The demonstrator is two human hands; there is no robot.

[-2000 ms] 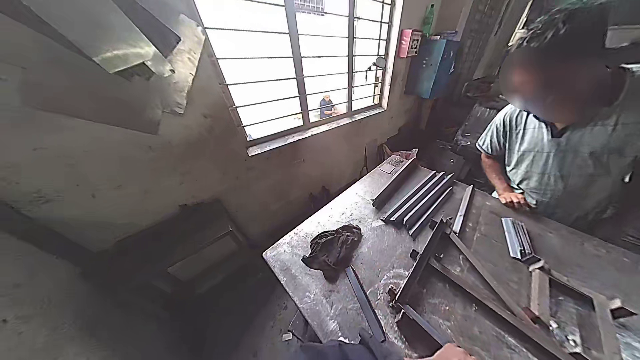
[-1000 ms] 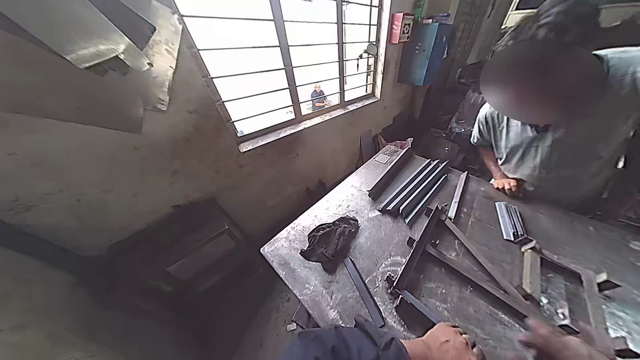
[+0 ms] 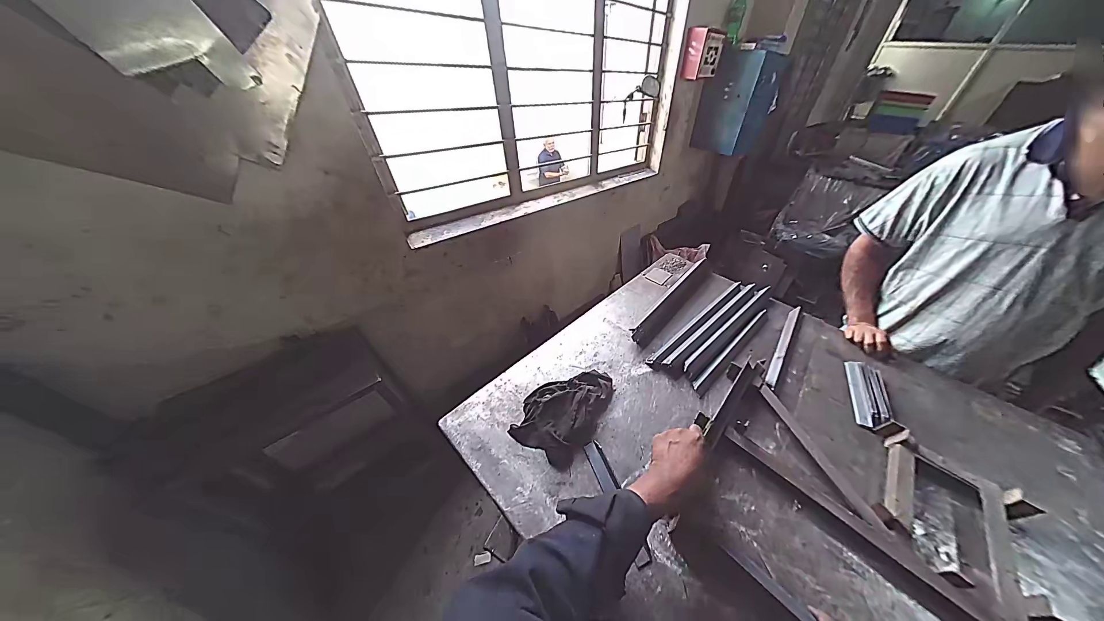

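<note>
My left hand [image 3: 675, 466], in a dark blue sleeve, is closed at the near end of a dark steel angle bar [image 3: 731, 401]. A small dark and green object [image 3: 702, 422] shows at its fingers; what it is cannot be told. Left of the hand lie a crumpled black cloth [image 3: 565, 410] and a short steel bar [image 3: 601, 468]. Another bar [image 3: 763, 580] runs to the bottom edge, where a sliver of skin, perhaps my right hand [image 3: 822, 614], shows. Long steel strips [image 3: 819, 466] cross the table to the right.
Several angle sections [image 3: 711, 332] lie at the table's far side. A small bundle of metal pieces [image 3: 867, 395] and a rectangular steel frame [image 3: 900, 483] are at the right. Across the metal table [image 3: 483, 431] a person [image 3: 975, 250] rests a hand on its edge. A barred window is behind.
My left hand has moved up and forward to the angle bar's near end. The blurred right hand over the table has left that spot. The person opposite appears farther right.
</note>
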